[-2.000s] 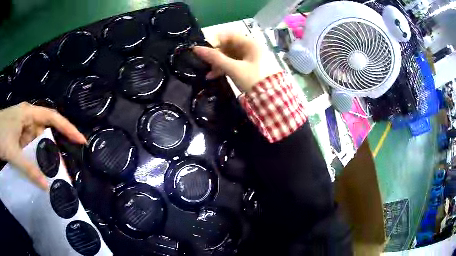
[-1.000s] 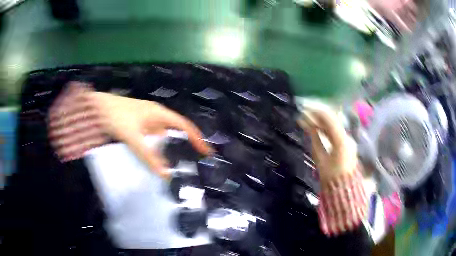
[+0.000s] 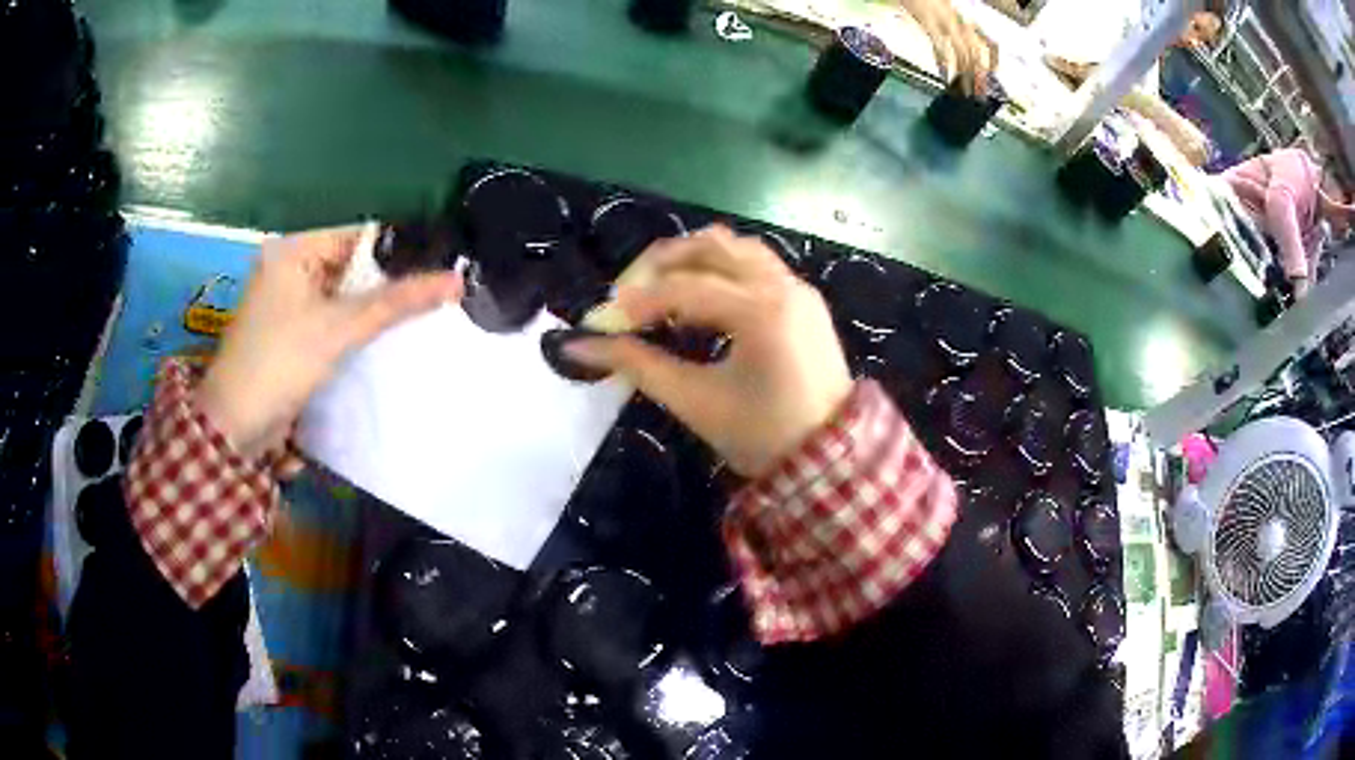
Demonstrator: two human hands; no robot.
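My left hand (image 3: 305,334) holds the white label sheet (image 3: 461,431) by its upper left corner above the tray. My right hand (image 3: 728,349) pinches a round black label (image 3: 577,354) at the sheet's upper right edge; whether it is fully off the sheet I cannot tell. The large black blister tray (image 3: 892,431) lies below, with rows of glossy round black parts (image 3: 605,621) in its pockets. Part of the tray is hidden by the sheet, my hands and my sleeves.
A green conveyor (image 3: 297,112) runs behind the tray with black cylindrical objects (image 3: 850,74) on it. A dark tray stack (image 3: 52,193) stands at far left, beside a blue printed surface (image 3: 171,297) with spare label sheets (image 3: 97,460). A white fan (image 3: 1268,520) is at right. Other people's hands (image 3: 959,45) show opposite.
The view has swung left. My right hand has left the tray's right side and come to the label sheet. The sheet is now raised between both hands, over the tray.
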